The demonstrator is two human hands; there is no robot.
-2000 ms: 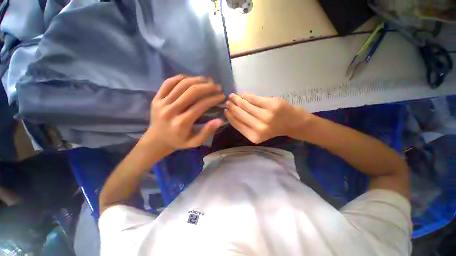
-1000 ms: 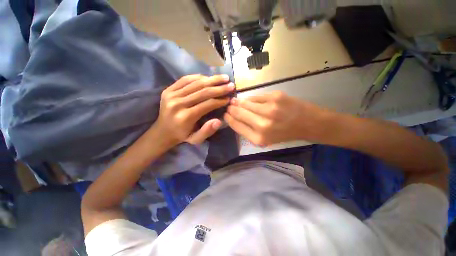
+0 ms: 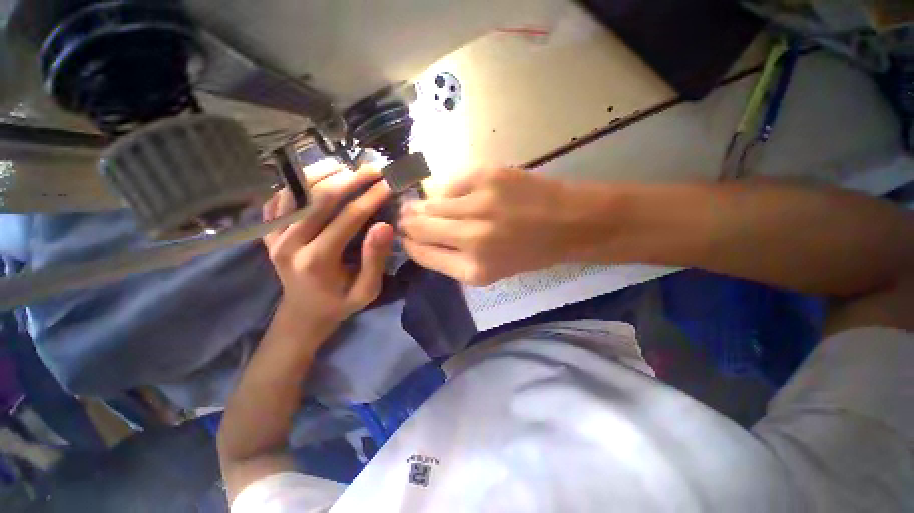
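Observation:
The grey-blue garment [image 3: 170, 321] lies at the left, partly behind the sewing machine head. A dark cloth end [image 3: 439, 313] hangs below the hands at the table's front edge. My left hand [image 3: 326, 240] lies on the garment close to the lit needle area, its fingertips partly hidden by machine parts. My right hand [image 3: 491, 225] pinches the cloth edge just right of my left thumb. The presser foot and needle are mostly hidden behind the fingers and a small ribbed knob [image 3: 406, 172].
The large ribbed knob [image 3: 185, 170] and dark spring fill the upper left. A dark pad [image 3: 681, 40] lies at the top right, with yellow-green snips [image 3: 759, 100] beside it. A printed scale [image 3: 541, 286] runs along the front edge. Blue baskets [image 3: 742, 321] are below.
The view has moved closer to the machine head, which now covers the upper left. Both hands with the cloth edge are now nearer the needle area. The dark cloth end still hangs below them.

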